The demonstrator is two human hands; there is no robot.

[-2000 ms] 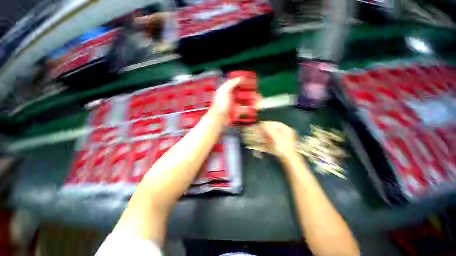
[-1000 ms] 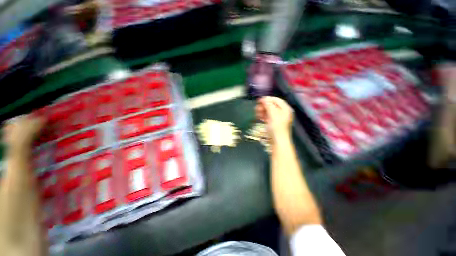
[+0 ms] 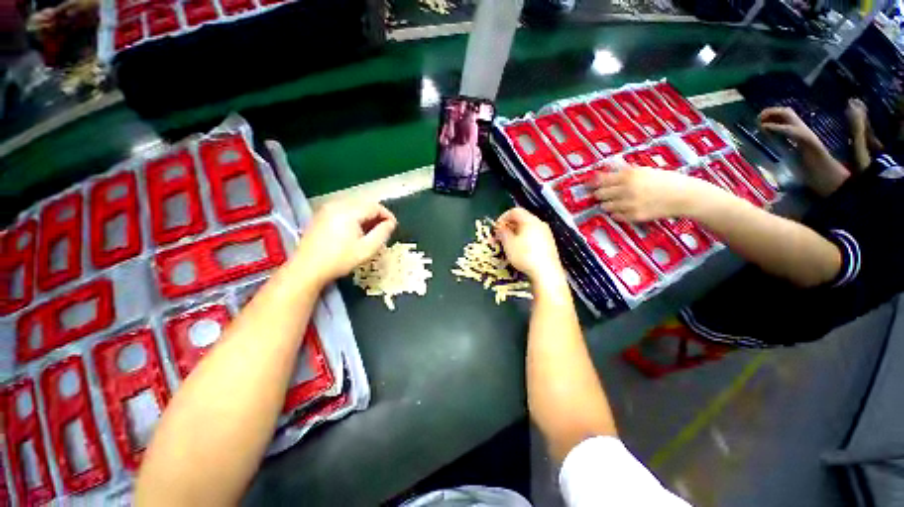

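Observation:
A heap of small cream pieces (image 3: 398, 272) lies on the dark green bench (image 3: 421, 366). A looser pile of pale strips (image 3: 481, 262) lies just right of it. My left hand (image 3: 345, 238) is at the upper left edge of the cream heap, fingers bent; whether it pinches a piece cannot be told. My right hand (image 3: 523, 241) is at the upper right of the strip pile, fingertips together; anything between them is too small to tell. A tray of red plastic housings (image 3: 220, 259) lies at the left, partly behind my left forearm.
A phone (image 3: 463, 145) stands upright beyond the piles. A stack of trays with red housings (image 3: 634, 238) is at the right, with another person's hand (image 3: 644, 193) over it. More of that side's people reach in at the far right. Another tray stack (image 3: 238, 59) stands at the back left.
My left hand has come from the left tray to the cream heap. My right hand stays by the strip pile. Another person's hand now reaches over the right tray. The view has shifted right.

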